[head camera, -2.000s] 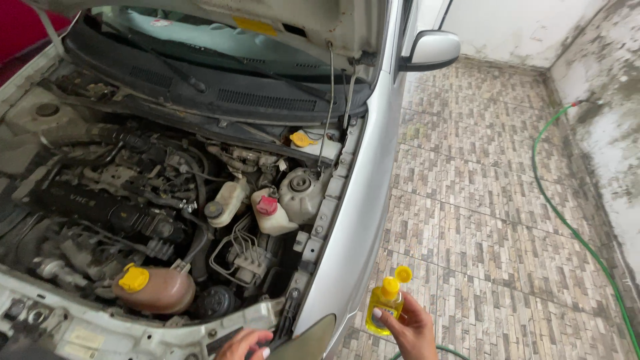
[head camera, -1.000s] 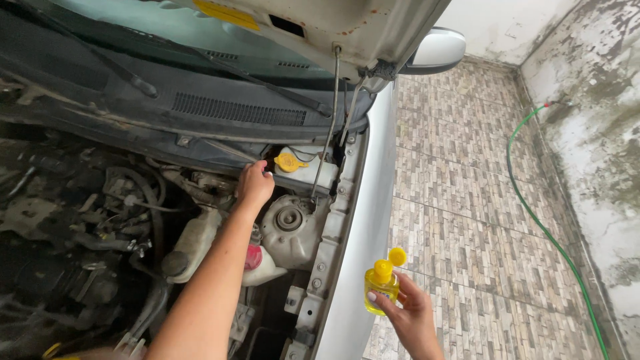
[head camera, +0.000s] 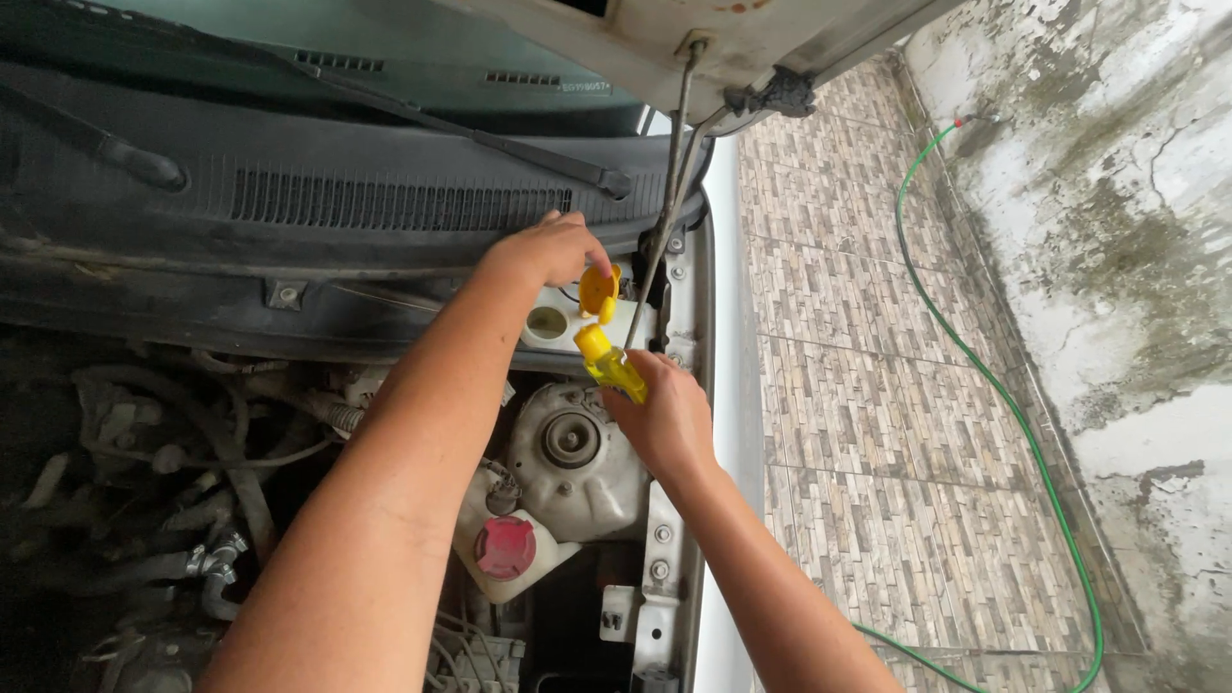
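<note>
My left hand (head camera: 553, 252) is at the yellow cap (head camera: 600, 289) of the washer fluid reservoir, a finger on the cap's edge, and the cap is lifted. Beside it the round filler opening (head camera: 548, 324) of the white reservoir (head camera: 616, 322) is uncovered. My right hand (head camera: 664, 409) grips a small clear bottle of yellow liquid (head camera: 616, 373). The bottle tilts towards the filler opening, just right of it, its yellow top (head camera: 592, 340) at the upper left. Its flip lid stands near the reservoir cap. Whether liquid flows cannot be seen.
Hood prop rods (head camera: 674, 164) rise right of the reservoir beneath the raised hood (head camera: 770, 38). Nearer are the strut tower (head camera: 577, 462) and a red-capped reservoir (head camera: 505, 549). Wiper arms (head camera: 539, 159) lie behind. A green hose (head camera: 1001, 385) runs along the tiled floor by the wall.
My left hand has opened the reservoir's yellow cap, which was closed one second ago. My right hand has brought the bottle from beside the fender to the filler opening and tilted it. The view has moved closer.
</note>
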